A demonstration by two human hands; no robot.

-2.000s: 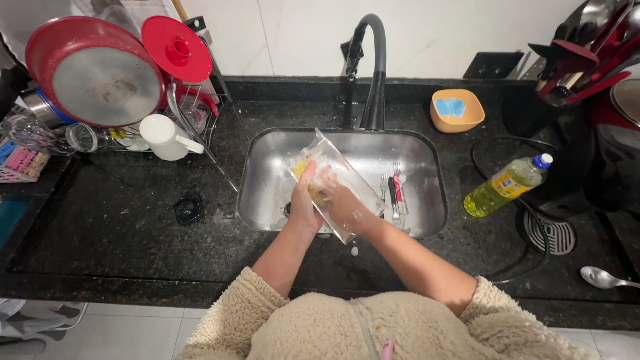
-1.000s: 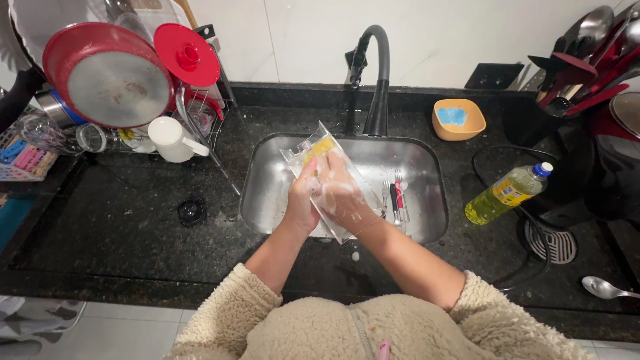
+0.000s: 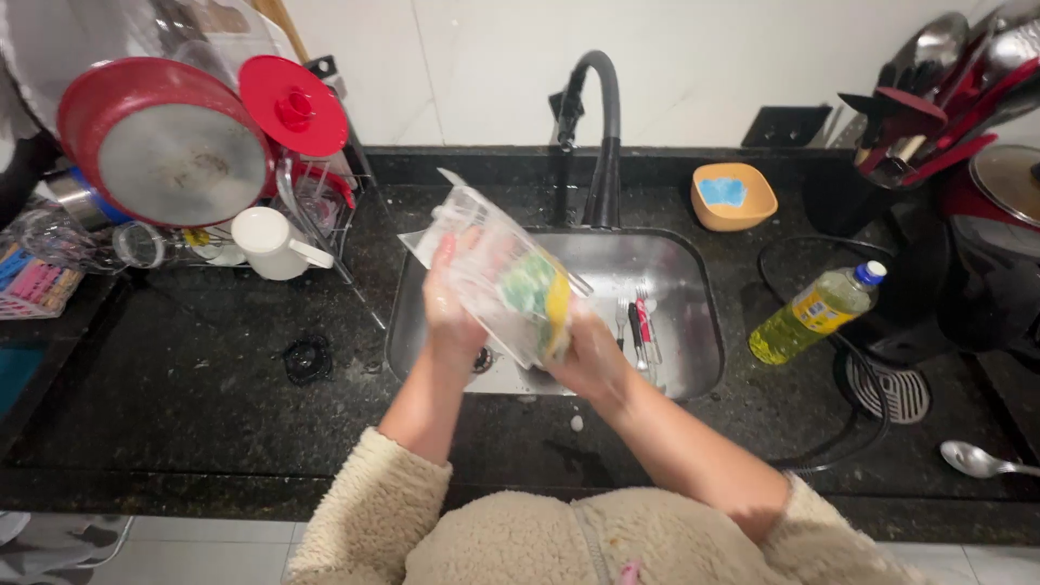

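Note:
A clear plastic container (image 3: 479,272), soapy and blurred, is tilted above the steel sink (image 3: 682,357). My left hand (image 3: 451,296) grips its left side, some fingers seen through the plastic. My right hand (image 3: 589,349) holds a yellow and green sponge (image 3: 540,296) against the container's right part. Forks and knives (image 3: 639,325) lie in the sink's right half, several with black or red handles. Above the sink's back edge stands a black gooseneck faucet (image 3: 605,154); no running water shows.
A dish rack at left holds a red pan (image 3: 162,146), a red lid (image 3: 292,106) and a white mug (image 3: 272,244). At right are an orange bowl (image 3: 734,199) with something blue, a bottle of yellow liquid (image 3: 816,313), a black cable (image 3: 881,431) and a spoon (image 3: 975,460).
The container has turned in my hands, and the sponge has moved from its upper part to its right side. My right hand has moved to the right, away from my left.

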